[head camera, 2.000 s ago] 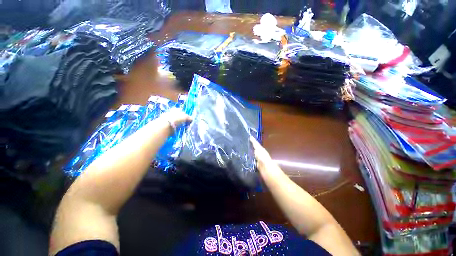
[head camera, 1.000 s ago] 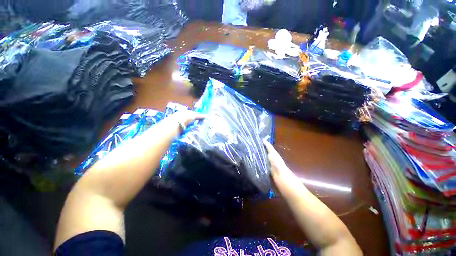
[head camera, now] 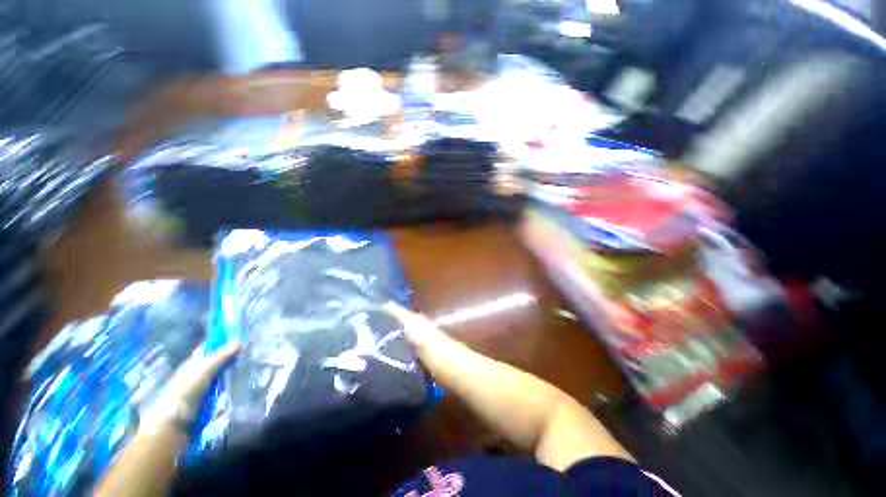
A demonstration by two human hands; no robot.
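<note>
A stack of dark bagged garments (head camera: pixel 321 330) with bright blue edges lies on the table right in front of me, its clear top bag shiny and wrinkled. My left hand (head camera: pixel 199 381) is at the left edge of the stack, blurred, its fingers against the blue edge. My right hand (head camera: pixel 413 328) is at the right edge, fingertips on the bag's side. The stack is between both hands. More blue-edged bags (head camera: pixel 97 379) lie fanned out at the left. The frame is strongly blurred, so the fingers' exact grip is unclear.
A row of dark bagged stacks (head camera: pixel 330 189) stands across the table (head camera: pixel 466 262). Bags with red bands (head camera: pixel 670 320) are piled at the right. Whitish loose plastic (head camera: pixel 534 102) lies at the far side. Dark garments are blurred at the left edge.
The view has swung to the right. The stack, tilted between my hands before, now lies flatter and squarer. My left hand has moved lower along its left edge.
</note>
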